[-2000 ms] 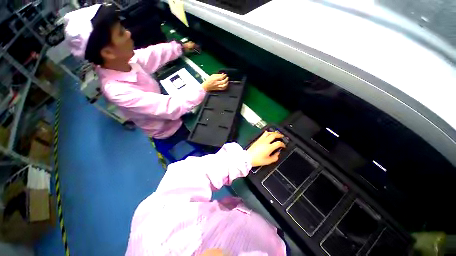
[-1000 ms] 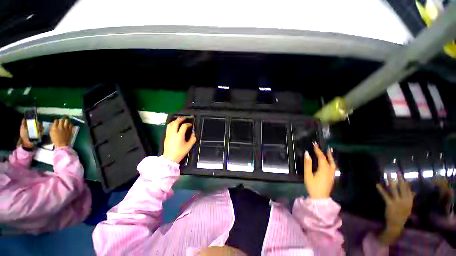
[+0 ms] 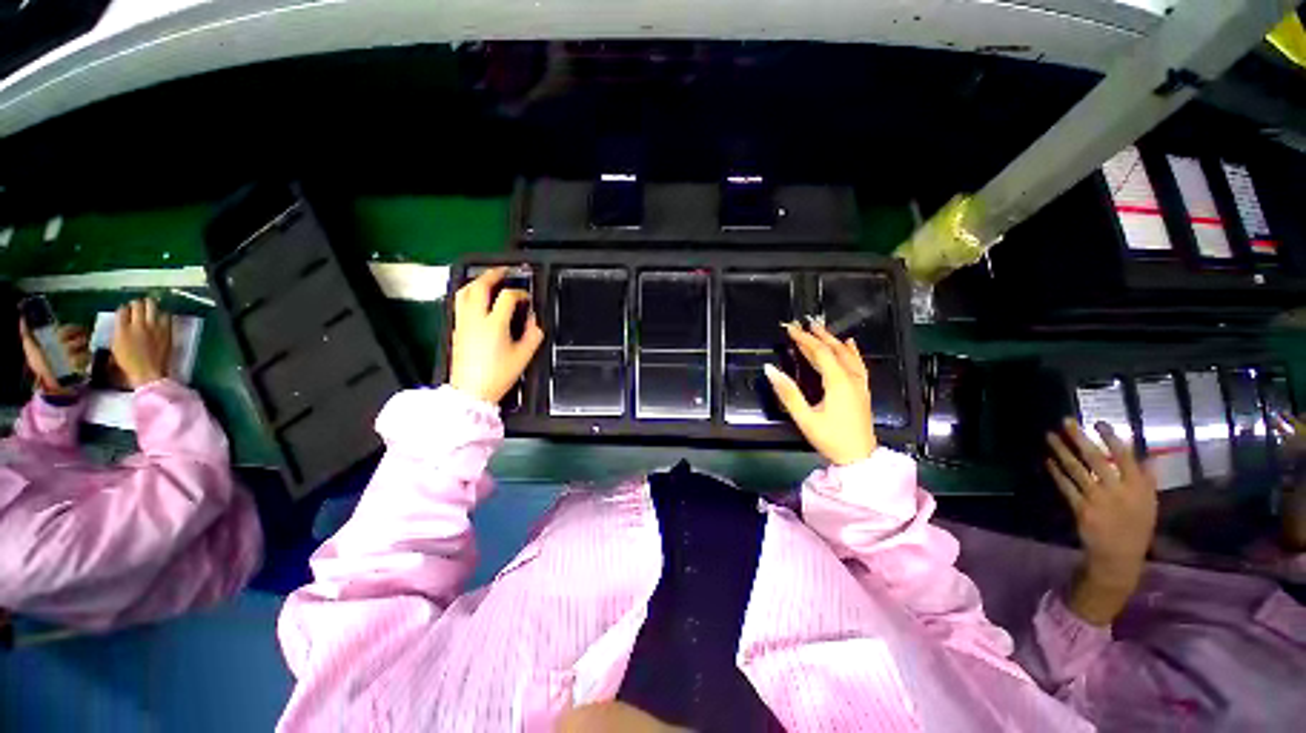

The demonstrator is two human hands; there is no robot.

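Note:
A long black foam tray (image 3: 609, 428) lies directly before me, with a row of slots holding dark glossy smartphones (image 3: 673, 344). My left hand (image 3: 491, 338) rests over the leftmost slot, fingers bent and apart, partly hiding the phone there. My right hand (image 3: 826, 390) is over the right part of the tray, fingers spread at the phone in the fourth slot. Neither hand lifts a phone.
A rear tray (image 3: 559, 211) holds two phones with small lit logos. An angled slotted tray (image 3: 318, 380) is at left, beside a worker's hands and phone. Right-hand trays (image 3: 1146, 308) hold bright screens near another worker's hand. A taped post (image 3: 945, 241) stands behind the tray.
The view has turned from the left to face the tray. My right hand has moved left from the rightmost slot to the fourth phone. My left hand stays at the left end.

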